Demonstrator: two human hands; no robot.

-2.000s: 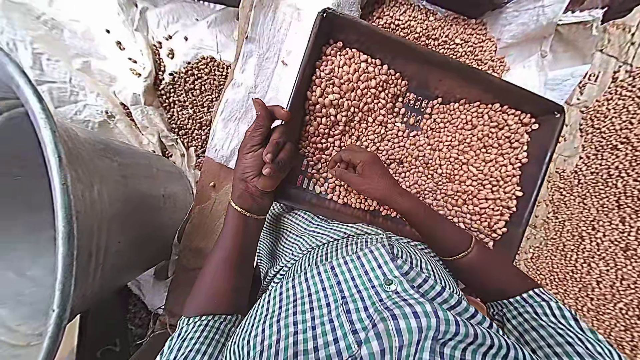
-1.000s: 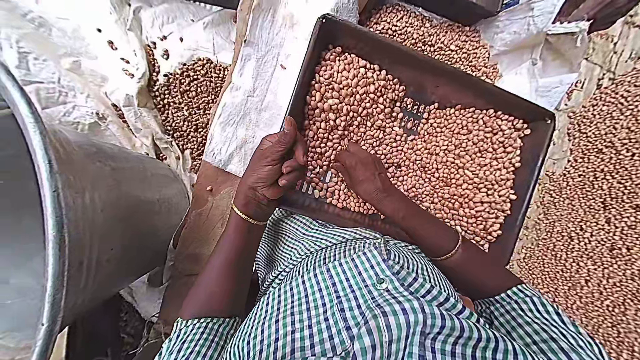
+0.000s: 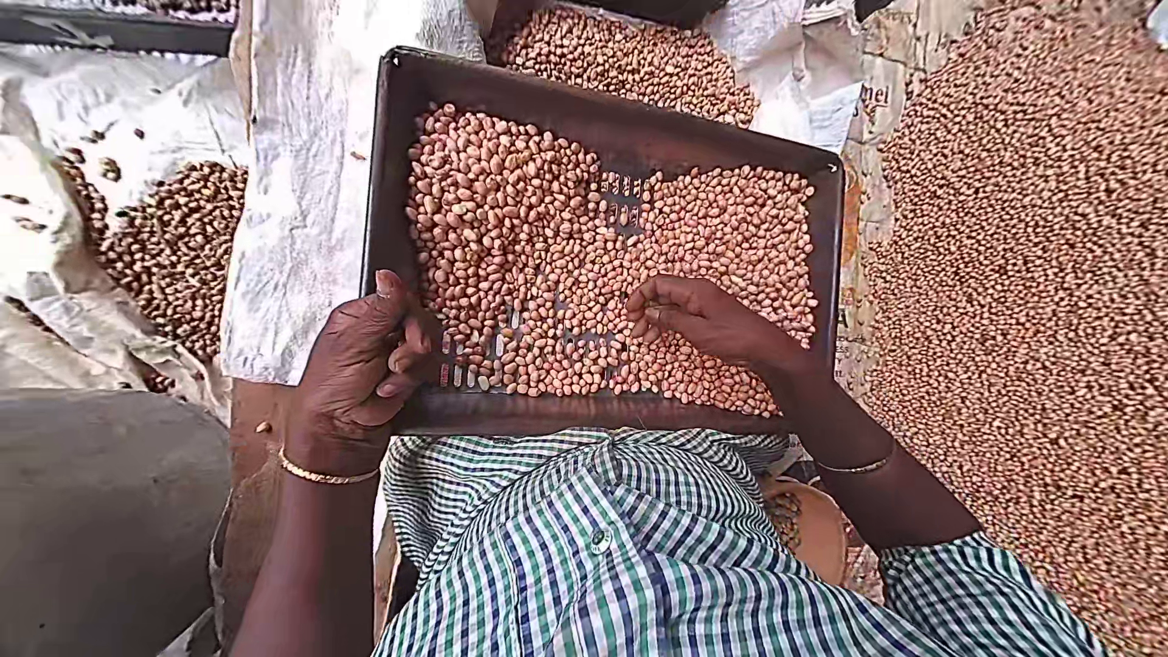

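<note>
A dark rectangular tray [image 3: 511,415] with slots in its bottom lies above my lap, slightly tilted in the view. Pinkish-brown peanut kernels [image 3: 493,201] cover most of it, with slots showing at the upper middle and lower left. My left hand [image 3: 365,365] grips the tray's lower left corner, its fingers curled over the rim. Over the kernels right of the middle is my right hand [image 3: 707,324], thumb and fingertips bent close together. Whether a kernel is between them cannot be told.
A large grey metal container [image 3: 109,520] stands at the lower left. Darker nuts or seeds [image 3: 182,255] lie on white sacking at the left. More kernels [image 3: 630,64] lie beyond the tray, and a broad spread of kernels [image 3: 1022,301] covers the right. A small bowl [image 3: 821,538] is partly hidden beside my shirt.
My right hand has moved right across the kernels, from near my left hand to right of the tray's middle. My left hand stays at the tray's corner. The view has shifted.
</note>
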